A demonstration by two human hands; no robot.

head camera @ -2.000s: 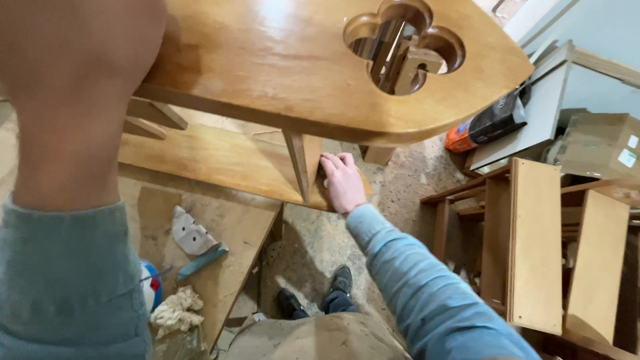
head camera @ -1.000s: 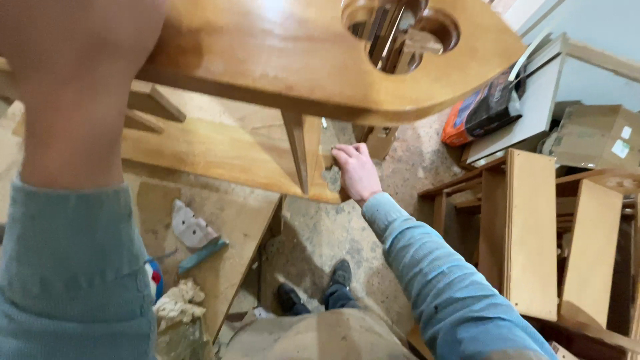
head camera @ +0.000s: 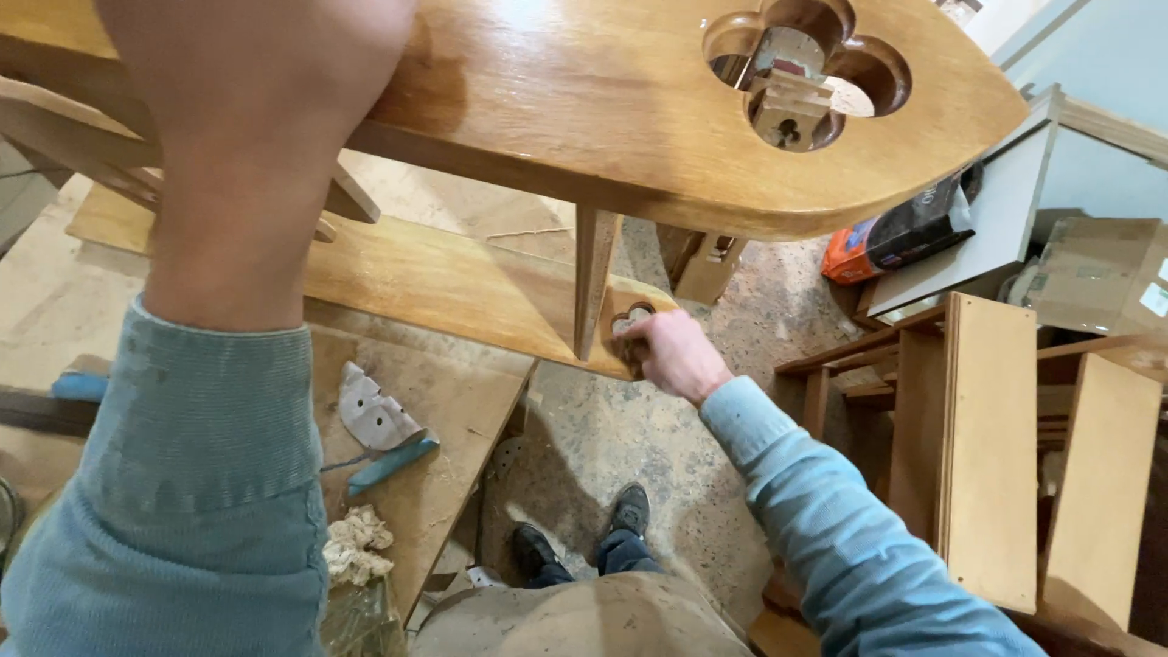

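Observation:
A varnished wooden piece has an upper side panel with a pointed end and a quatrefoil cutout, a lower side panel, and a crosspiece between them. My left hand is large and blurred over the upper panel's near edge at the upper left; its fingers are out of sight, so its grip cannot be told. My right hand is at the right end of the lower panel, its fingers bent at the edge of the smaller cutout there.
Below the piece, a workbench bears a worn sanding disc, a blue strip and a crumpled rag. At right are stacked wooden frames, a cardboard box and an orange-black bag.
My right hand's fingers have moved from the lower panel's end to the small cutout, which now shows. My left arm stays at the upper left.

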